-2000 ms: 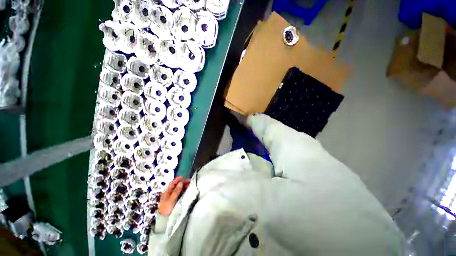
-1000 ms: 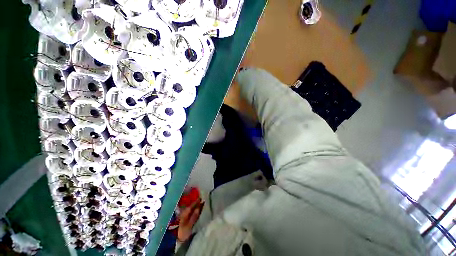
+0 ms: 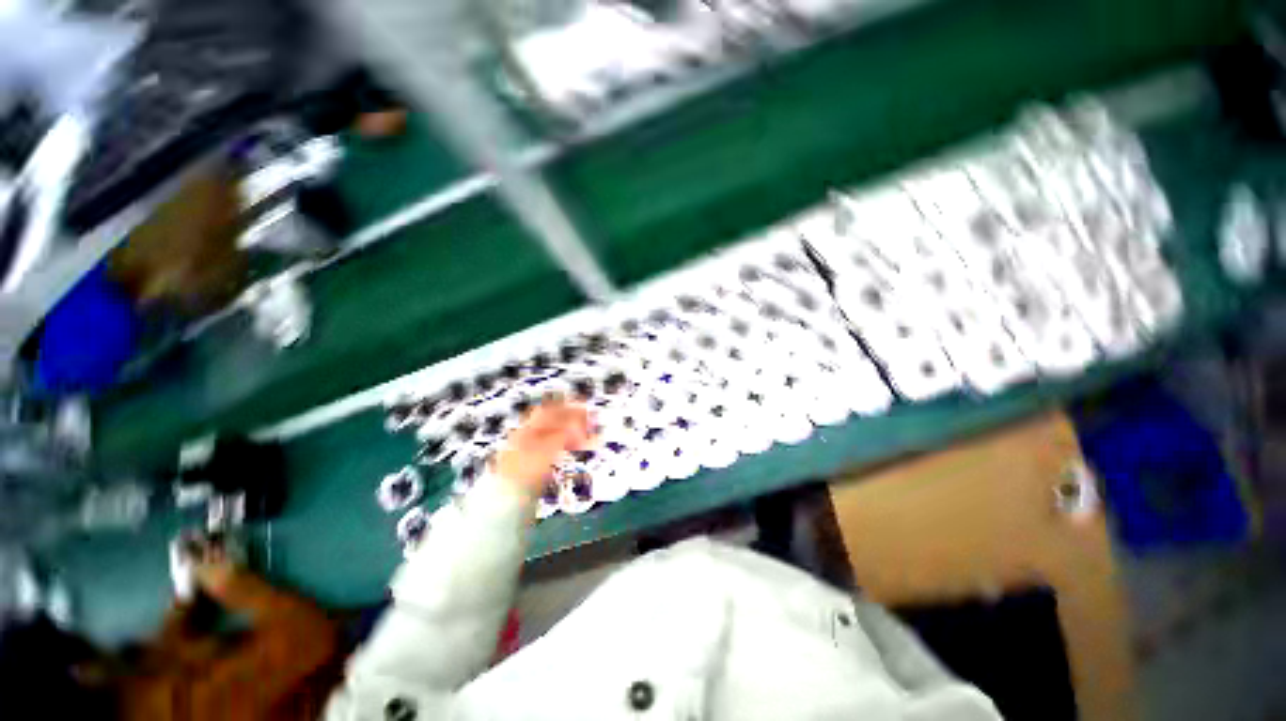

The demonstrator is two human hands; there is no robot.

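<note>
White round housings [image 3: 733,359] stand in rows on the green bench. Those at the left end have dark, shiny centres. My left hand [image 3: 547,434] reaches over the filled housings near the bench's front edge. The hand is blurred, and I cannot tell whether its fingers hold anything. A housing with an orange glint [image 3: 576,487] is just below the hand. My right hand is not in view; only the pale jacket shows at the bottom.
A cardboard box [image 3: 959,514] is below the bench edge, with a black tray [image 3: 987,641] and one housing [image 3: 1075,489] on it. A blue container [image 3: 1164,458] is at right. A person in an orange-brown sleeve [image 3: 247,655] is at lower left. A metal upright [image 3: 543,226] rises behind the rows.
The view has swung, and the rows now run across the picture. My left hand has moved from beside the bench edge to over the housings. Most of the right sleeve has left the view.
</note>
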